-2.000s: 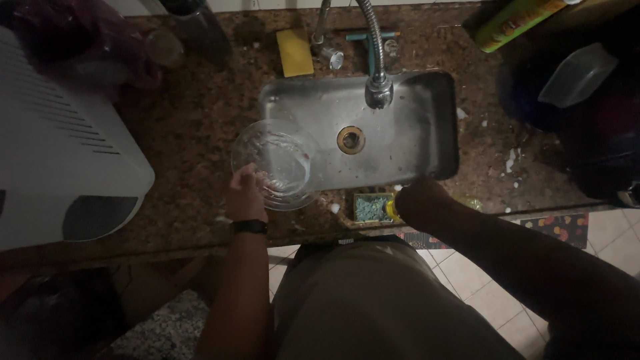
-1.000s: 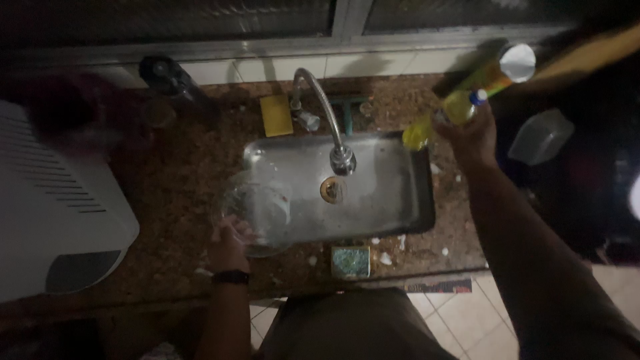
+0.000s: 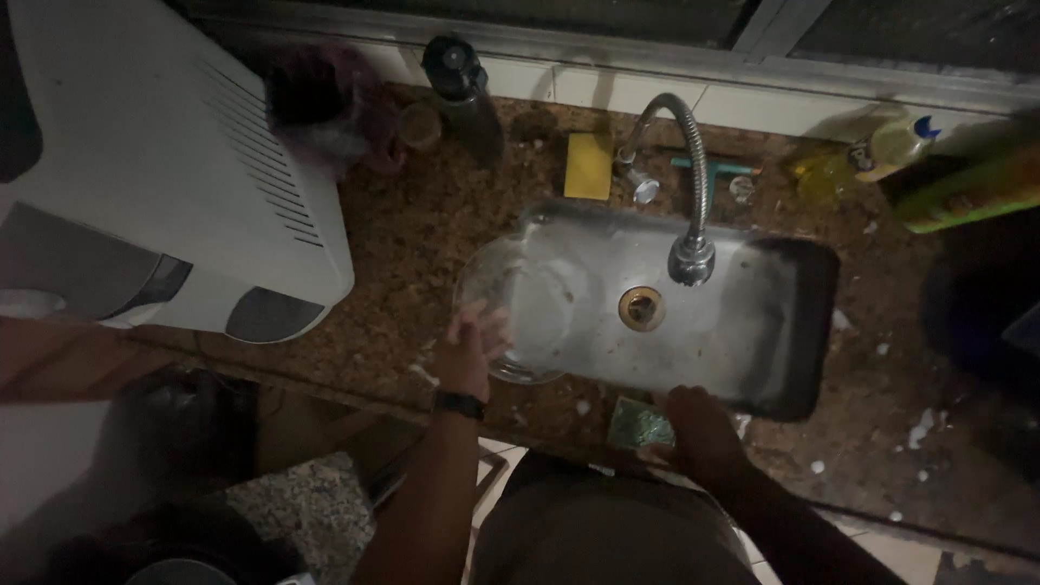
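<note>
My left hand [image 3: 474,345] holds a clear, see-through bowl [image 3: 540,305] by its near left side, over the left end of the steel sink [image 3: 739,325]. My right hand [image 3: 691,422] is at the sink's near edge, its fingers touching or just beside a green scrubbing sponge [image 3: 638,424]; whether they grip it cannot be told. The curved metal faucet [image 3: 697,162] hangs over the basin, right of the drain [image 3: 642,309]. A bottle of yellow liquid [image 3: 869,158] stands behind the sink at the right.
Behind the sink lie a yellow sponge cloth [image 3: 588,166] and a teal squeegee-like tool [image 3: 713,171]. A dark bottle [image 3: 467,97] stands at the back left, near a white appliance [image 3: 268,203]. A green container [image 3: 975,191] is at the right. White foam spots dot the stone counter [image 3: 877,406].
My right hand has let go of the yellow bottle, now on the counter behind the sink, and has come back to the green sponge. My left hand still holds the bowl.
</note>
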